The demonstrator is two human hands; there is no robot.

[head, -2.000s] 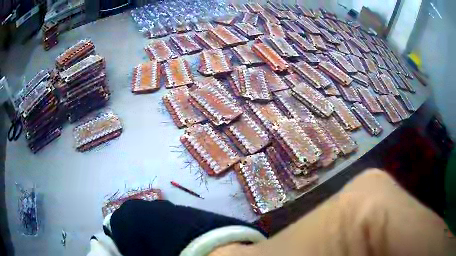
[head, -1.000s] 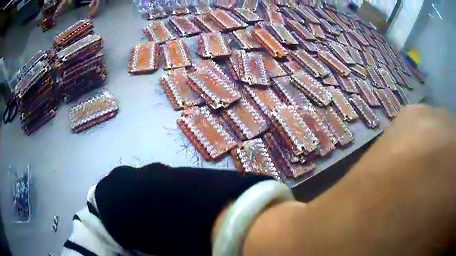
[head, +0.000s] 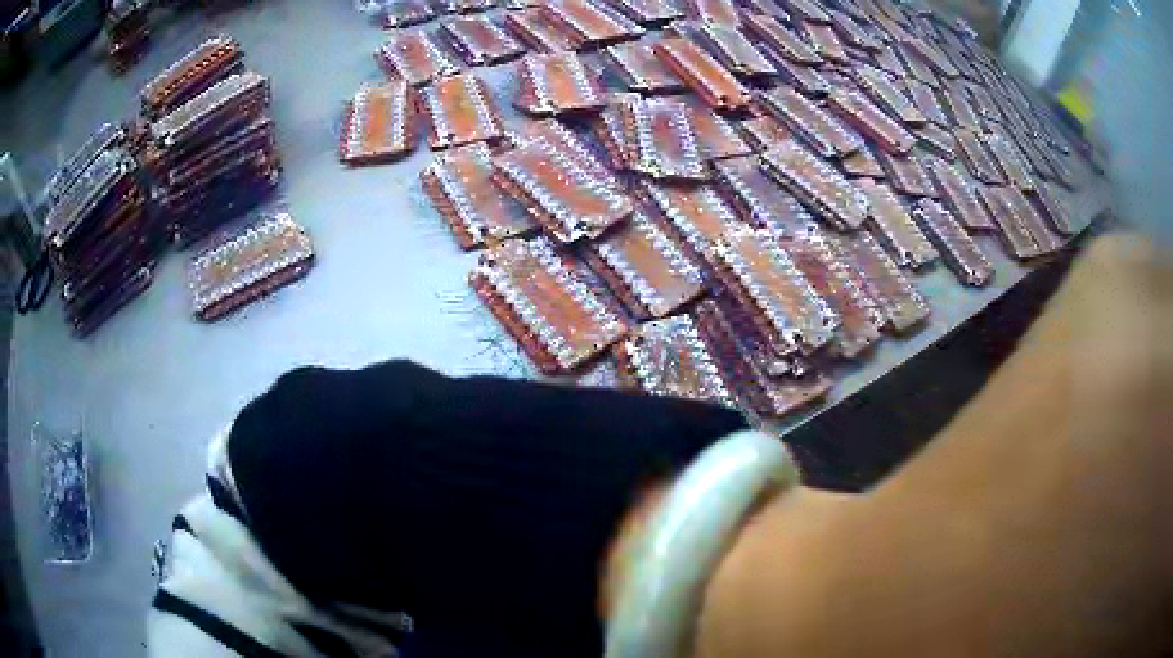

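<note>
My right hand (head: 437,501) reaches in from the right, with a black covering and a pale bangle at the wrist. Its fingers are hidden, so any hold cannot be seen. White cloth with black stripes (head: 219,585) shows beside it at the bottom left. I cannot make out my left hand. Many reddish-brown jig boards (head: 553,306) with two rows of silver parts lie spread and overlapping beyond my arm. One board (head: 659,360) is partly covered by the black covering. Hair-thin wires stick out at some board edges.
Two stacks of boards stand at the left (head: 212,148) (head: 93,244), with a separate flat board or small pile (head: 251,266) nearby. Black scissor handles (head: 35,283) show at the left edge. A clear tray of wired parts (head: 64,495) lies lower left. The table edge (head: 888,354) runs diagonally at right.
My right forearm and black-covered wrist have come further into view, covering the red tool and the near board seen two seconds ago. The view has shifted, and the spread boards sit higher in it.
</note>
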